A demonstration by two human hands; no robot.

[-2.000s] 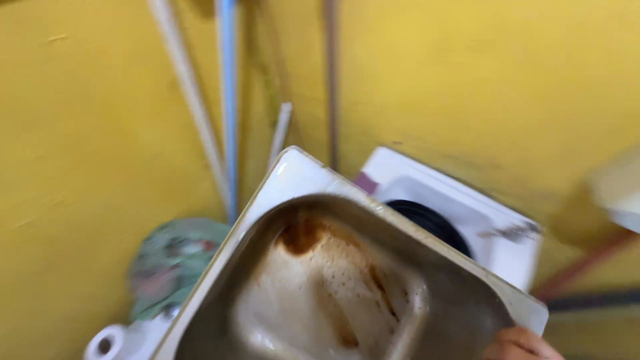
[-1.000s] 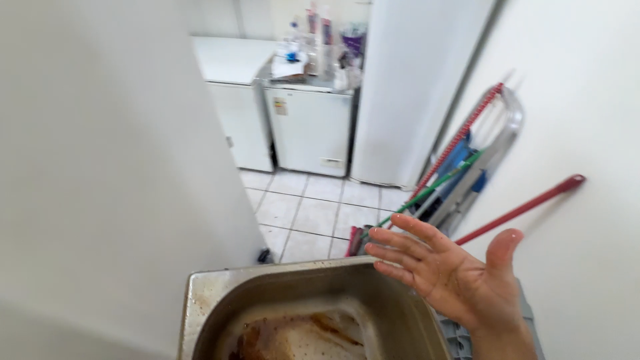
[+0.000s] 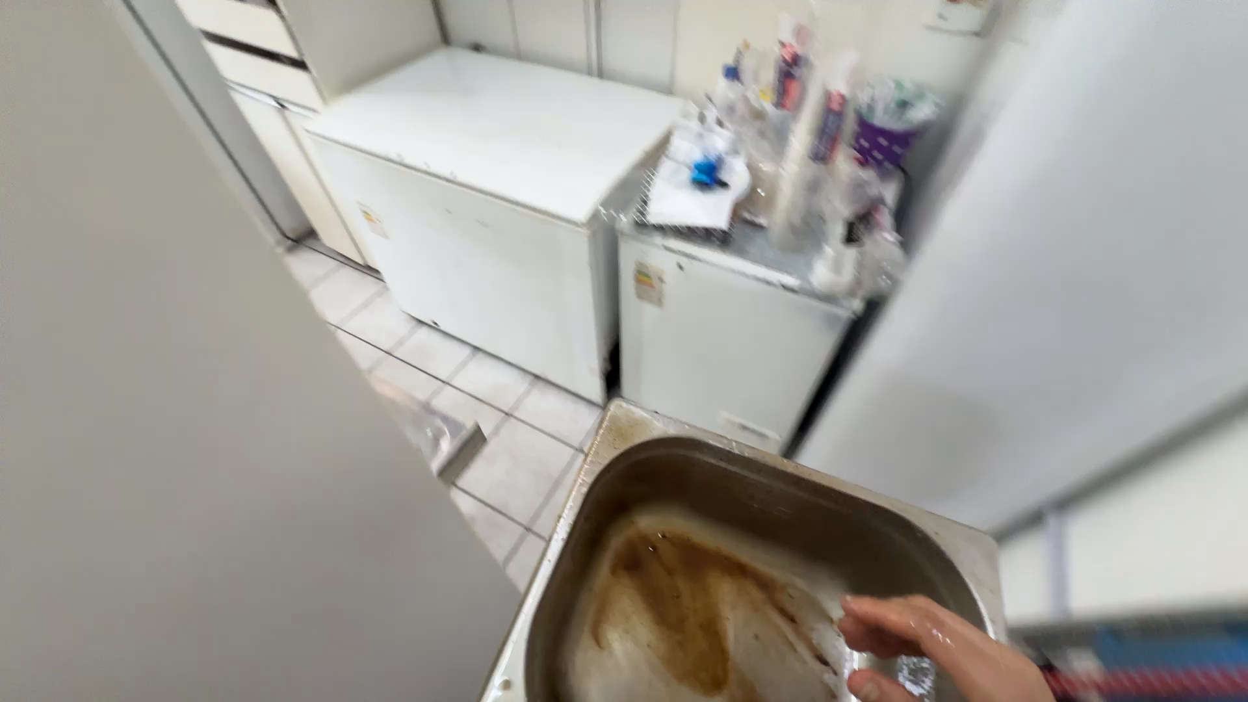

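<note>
A deep stainless-steel pan point(image 3: 780, 468) with a wide rim stands out at the bottom centre, tilted in the view. Brown liquid or residue point(image 3: 682, 604) is streaked over its whitish inner bottom. My right hand point(image 3: 907, 639) reaches over the pan's right side, wet-looking, fingers bent and thumb apart, with nothing clearly held. Below its palm shows a small shiny silvery patch that I cannot identify. My left hand is out of view, and the pan's near end is cut off by the frame.
A pale wall edge point(image 3: 214, 390) fills the left. Ahead, on a tiled floor point(image 3: 526, 468), stand a white chest freezer point(image 3: 468, 244) and a smaller white appliance point(image 3: 731, 331) bearing bags and a notebook point(image 3: 687, 195). A tall white surface point(image 3: 1092, 253) rises at right.
The view has swung from a yellow wall to the freezers, now closer. The pan has stayed in view. My right hand, raised palm-up beside the pan a second ago, is now over its right side.
</note>
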